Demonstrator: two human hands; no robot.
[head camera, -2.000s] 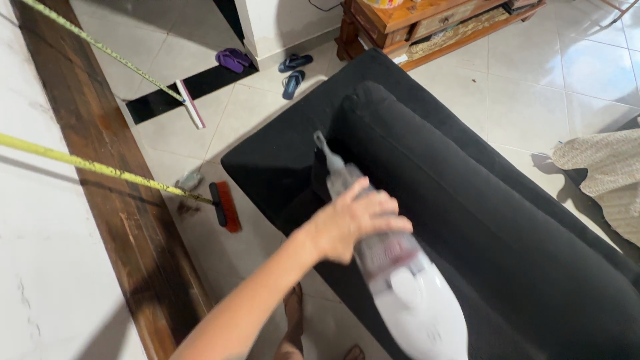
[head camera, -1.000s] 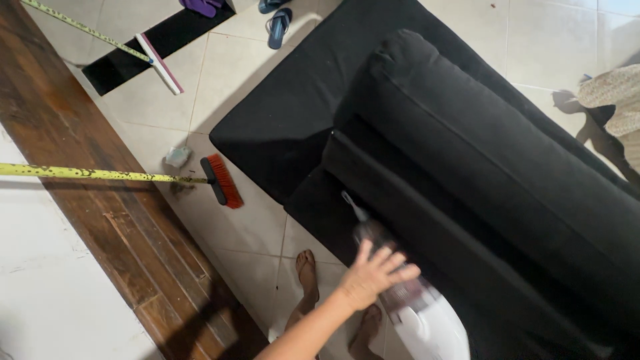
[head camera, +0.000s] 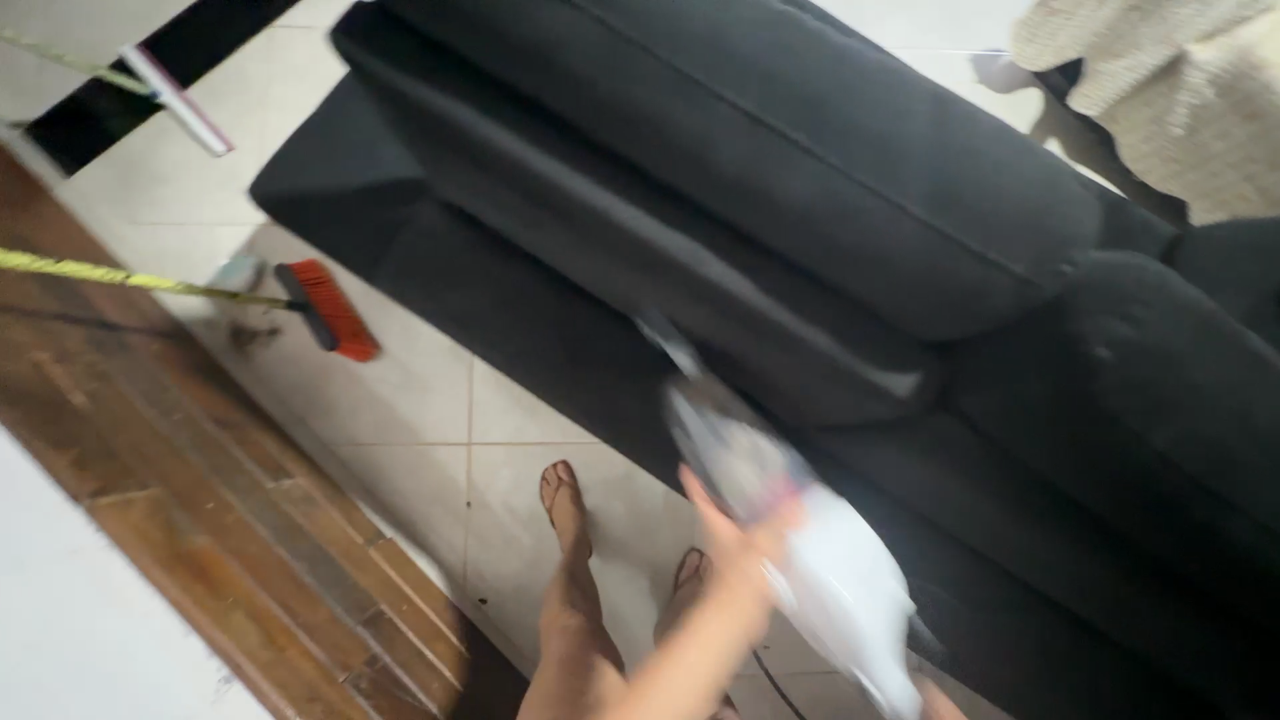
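A white handheld vacuum cleaner with a clear dust cup points up and left over the black sofa. Its narrow grey nozzle lies at the crease between the seat and a long raised cushion. My left hand, blurred by motion, grips the vacuum's side near the dust cup. At the bottom edge only a small part of my right hand shows, at the rear end of the vacuum; its fingers are hidden.
A broom with red bristles and a squeegee rest on the tiled floor at left. Brown wooden boards run beside them. My feet stand near the sofa. A beige cloth hangs at upper right, and a dark cord trails below.
The vacuum has moved along the sofa, away from the end where its nozzle was first. My left hand, spread over it earlier, now holds its side. The view has shifted along the sofa.
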